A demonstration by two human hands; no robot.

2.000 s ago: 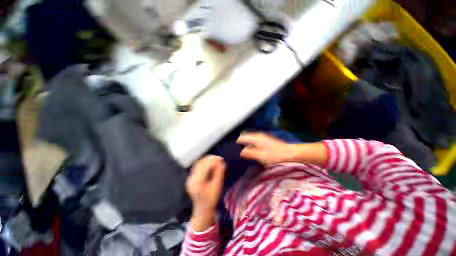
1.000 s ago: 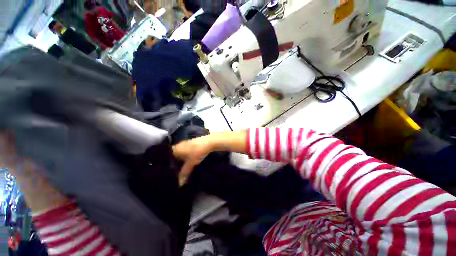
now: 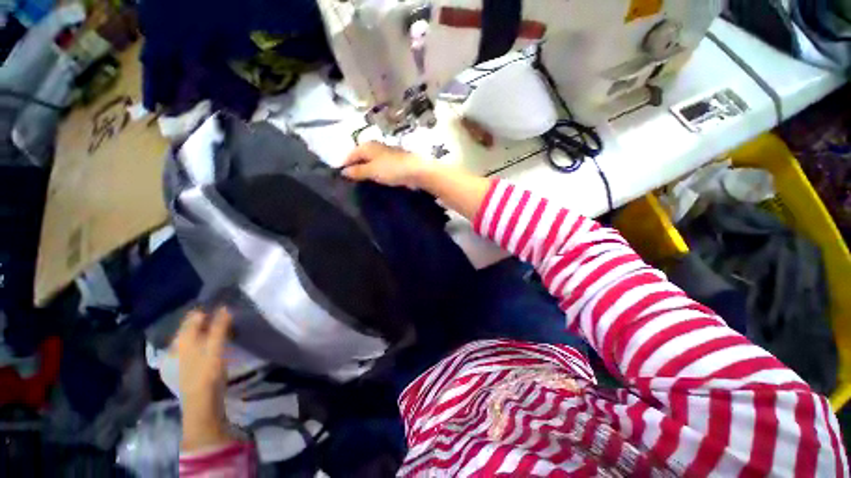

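Note:
The grey garment (image 3: 271,317) lies bunched in front of the machine, its pale band and dark inside showing. My right hand (image 3: 387,168) holds its upper edge near the needle area. My left hand (image 3: 203,359) is at the garment's lower left edge, blurred; whether it grips the cloth I cannot tell. The white sewing machine (image 3: 597,47) stands behind, with its presser foot area (image 3: 411,114) just beyond my right hand. Dark navy cloth (image 3: 420,252) hangs below my right wrist.
Black scissors (image 3: 571,147) and a red-brown-handled tool (image 3: 478,132) lie on the white table (image 3: 644,159). A yellow basket (image 3: 802,196) of dark cloth is at the right. Brown cardboard (image 3: 103,187) and a navy bundle (image 3: 205,56) are at the left and back.
The grey garment has come down from the far left and now lies bunched before the machine. My right hand has moved up toward the needle area. My left hand has moved right, lower beside the garment.

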